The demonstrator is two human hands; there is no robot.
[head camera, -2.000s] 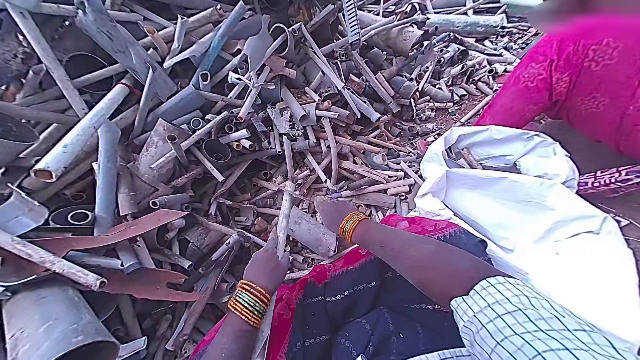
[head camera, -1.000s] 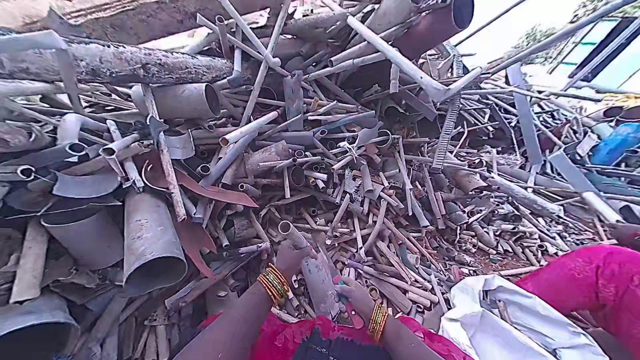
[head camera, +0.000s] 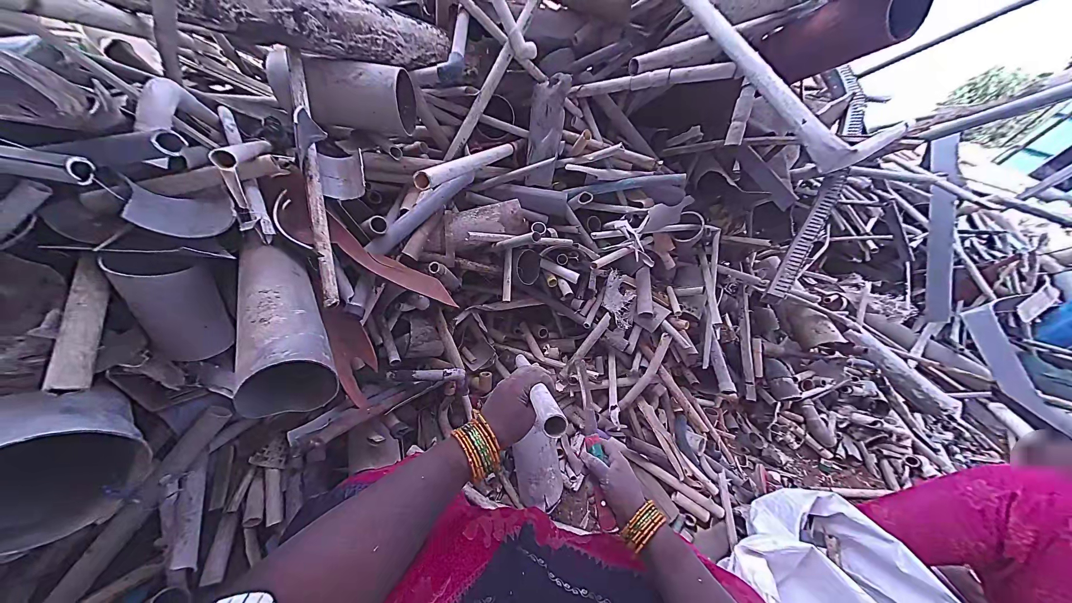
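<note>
My left hand [head camera: 515,406] is closed around a short, pale plastic pipe [head camera: 548,412], its open end facing me. Beside it on the right, my right hand [head camera: 615,477] grips a tool with a red and green handle [head camera: 595,448]; its exact kind cannot be told. Under the held pipe stands a wider grey pipe piece [head camera: 538,473], close to my lap. Scrap pipes of many lengths lie heaped beyond both hands, with a bent reddish-brown plastic strip [head camera: 394,272] to the left.
Wide grey pipes [head camera: 280,335] lie at the left, beside a large open pipe end [head camera: 63,469]. A long pale pipe [head camera: 762,79] slants across the upper right. At the lower right are a white sack [head camera: 816,544] and a person in pink clothing [head camera: 963,528].
The view has swung up and left over the heap. Two seconds ago my left hand held a long thin stick-like piece; now a short pipe is in it.
</note>
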